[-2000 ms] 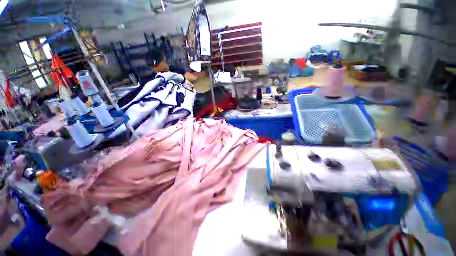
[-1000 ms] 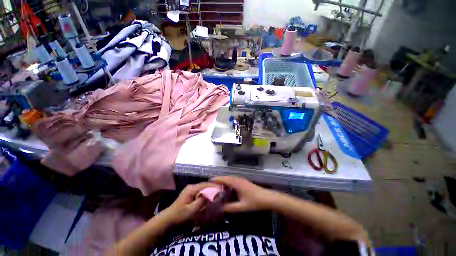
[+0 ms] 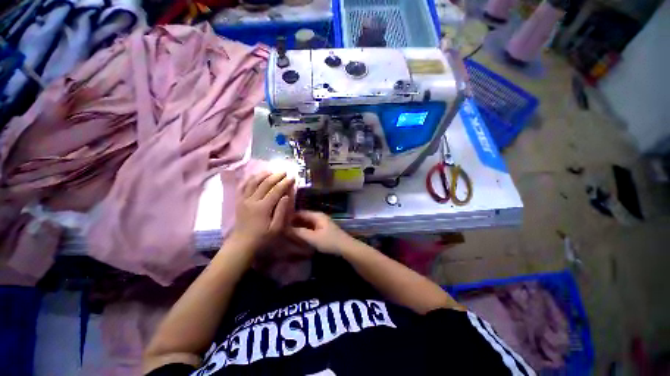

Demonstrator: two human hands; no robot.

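Note:
The overlock machine stands on the white table, its blue screen lit and its needle area bright. My left hand lies flat with fingers close together on a small pink piece just left of the needle area. My right hand is at the table's front edge, fingers curled at the pink fabric hanging below; its fingertips are partly hidden. A large pink fabric pile lies left of the machine, one part hanging over the table edge.
Red-and-yellow scissors lie right of the machine. A pale blue basket is behind it. A blue crate is at the right. Another blue crate holds pink pieces, low right. White-and-dark garments lie at the back left.
Both hands have moved from in front of my chest up to the table edge and needle area, with the pink piece. The view has moved closer to the machine and tilted down.

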